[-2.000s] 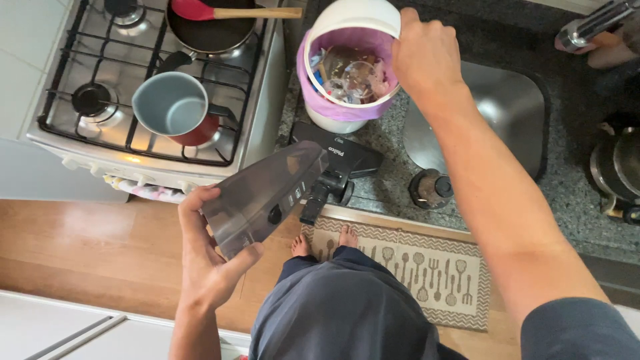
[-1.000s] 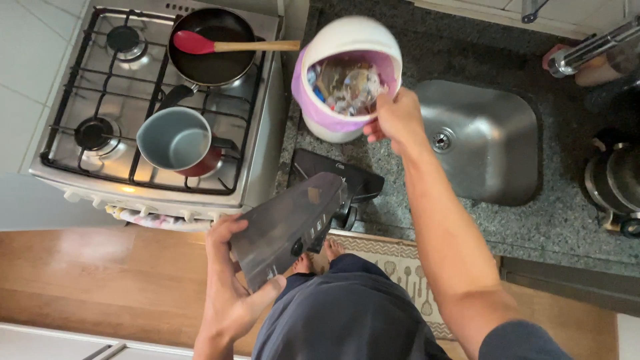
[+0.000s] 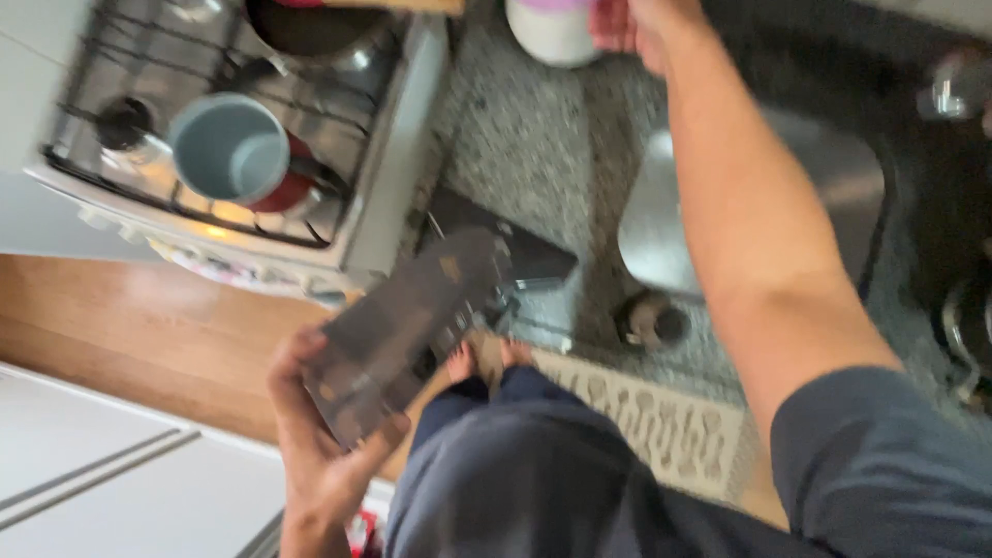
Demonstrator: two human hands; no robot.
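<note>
My left hand (image 3: 333, 442) holds a translucent grey plastic vacuum cleaner dust container (image 3: 403, 333) by its lower end, tilted up to the right. Beyond it, a dark vacuum floor head (image 3: 515, 236) rests on the granite counter near the stove. At the top edge, my right hand (image 3: 639, 27) is against a small white bin (image 3: 554, 35) with a lilac liner; the view cuts off the bin's upper part and its contents. Motion blur hides the exact hold of the fingers there.
On the gas stove at left stand a red saucepan (image 3: 232, 155) and a frying pan (image 3: 310, 31) with a wooden-handled utensil across it. A steel sink (image 3: 659, 225) lies under my right forearm. A dark-topped jar (image 3: 655, 319) stands by the counter edge. A patterned mat (image 3: 674, 434) covers the floor.
The small bin, tilted with its mouth and rubbish showing a second ago, has moved back towards the wall, mostly out of view, with my right hand at it. The dust container remains in my left hand.
</note>
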